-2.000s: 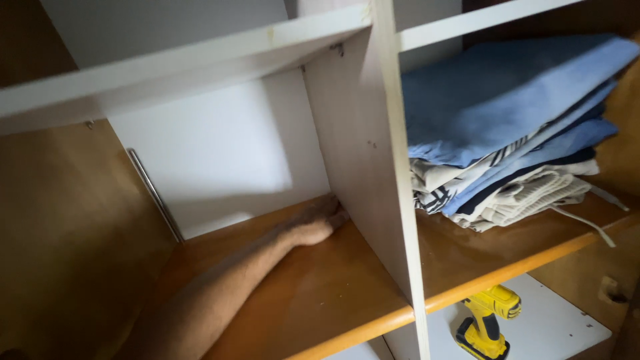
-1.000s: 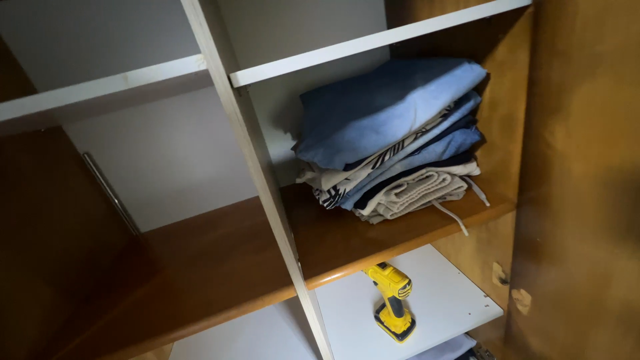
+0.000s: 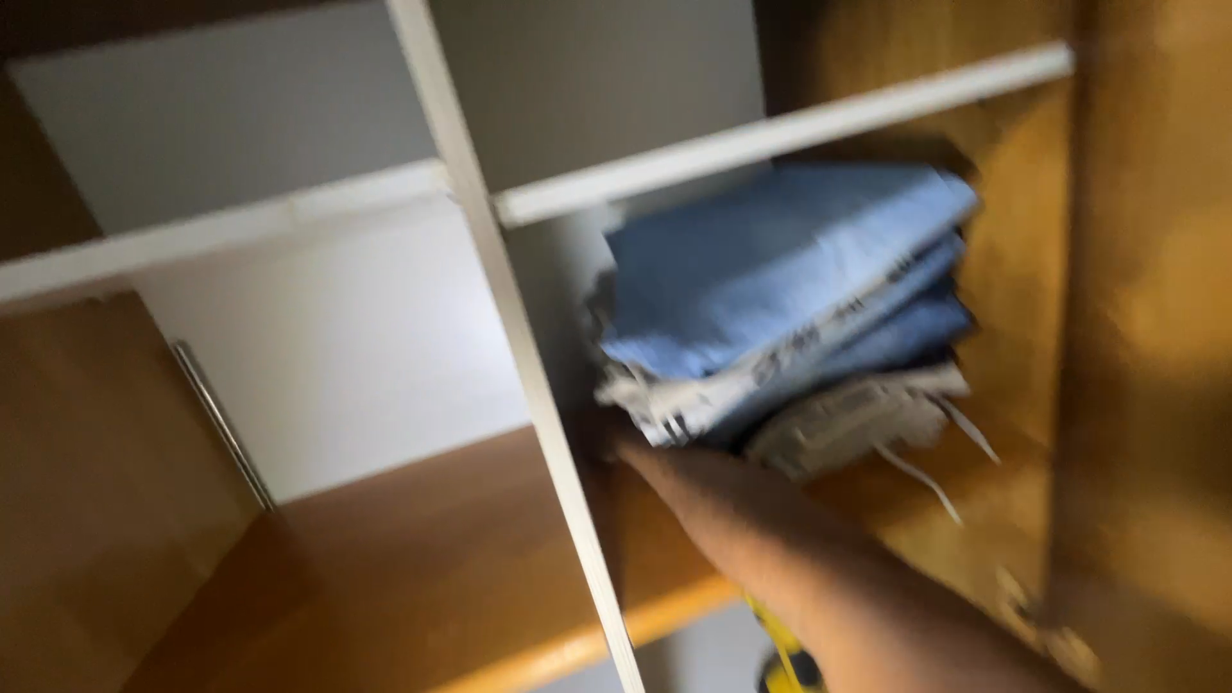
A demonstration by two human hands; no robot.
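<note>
A bare forearm, my right by the side it enters from, reaches up from the lower right into the right-hand compartment. My right hand is dark and blurred at the lower left of a stack of folded cloths, close to the upright divider; its fingers cannot be made out. The stack is blue on top, patterned and beige lower down, with light cords hanging from it. It rests on the brown wooden shelf. My left hand is out of view.
Below the shelf, a yellow and black cordless power tool is partly hidden behind the forearm. White shelf edges cross above the stack. A metal rod leans at the left compartment's back. A wooden side panel bounds the right.
An arm was in the left compartment two seconds ago and no arm showed one second ago. Now my right arm reaches into the right compartment beside the stack.
</note>
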